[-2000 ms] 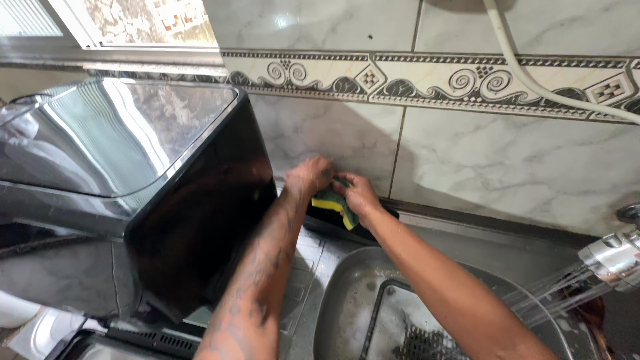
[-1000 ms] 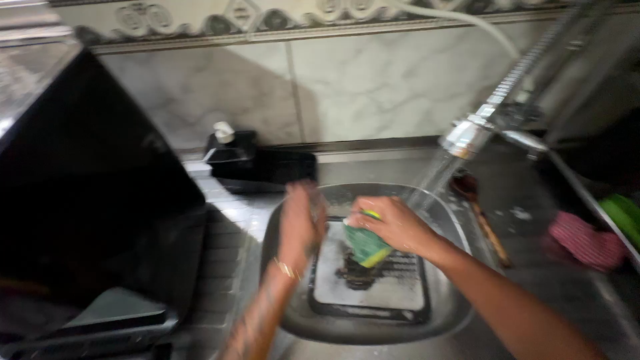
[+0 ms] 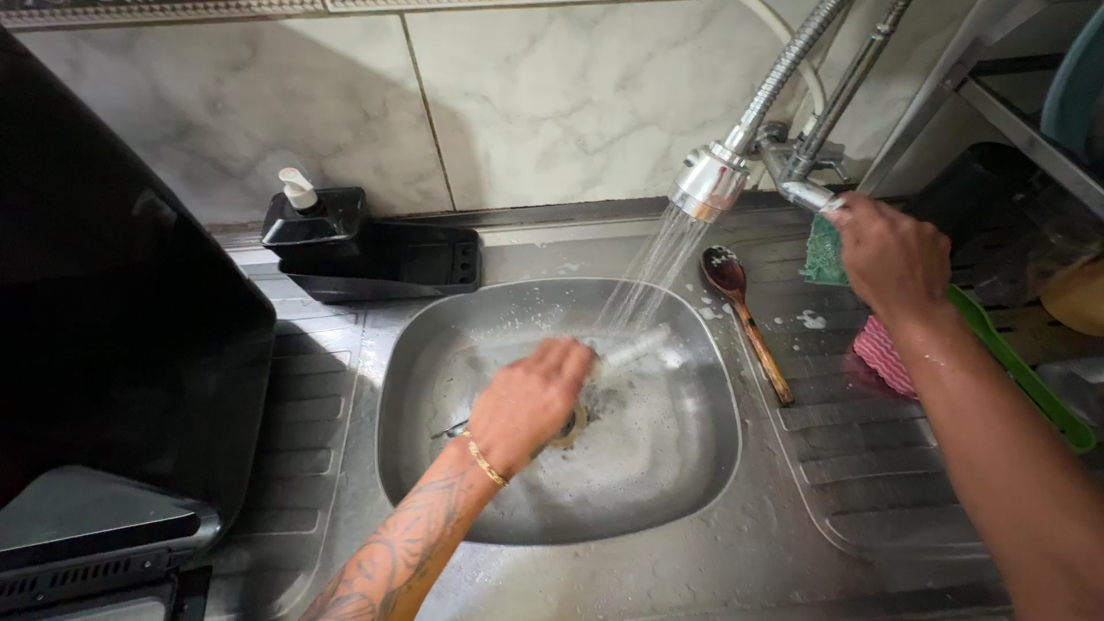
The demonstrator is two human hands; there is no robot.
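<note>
My left hand (image 3: 528, 398), with a bracelet at the wrist, is over the stainless steel sink basin (image 3: 664, 466). It is closed around a thin, blurred utensil (image 3: 638, 347); a pale end points up right, and a dark, shiny part shows left of the wrist. Its kind is unclear. At the upper right, my right hand (image 3: 897, 250) holds a green scouring sponge (image 3: 824, 252) and touches the chrome tap fitting (image 3: 809, 195). Water runs from the chrome spray head (image 3: 709, 181) into the basin.
A black sponge caddy (image 3: 388, 267) with a soap pump (image 3: 297, 190) stands behind the basin. Right of it lie a wooden spoon (image 3: 749, 323), a pink cloth (image 3: 884, 358) and a green-handled utensil (image 3: 1026, 371). A large black appliance (image 3: 112, 285) stands left.
My right hand has moved from the basin to the tap fitting with the sponge. The black-rimmed flat item in the basin a second ago no longer shows there. The view has shifted strongly.
</note>
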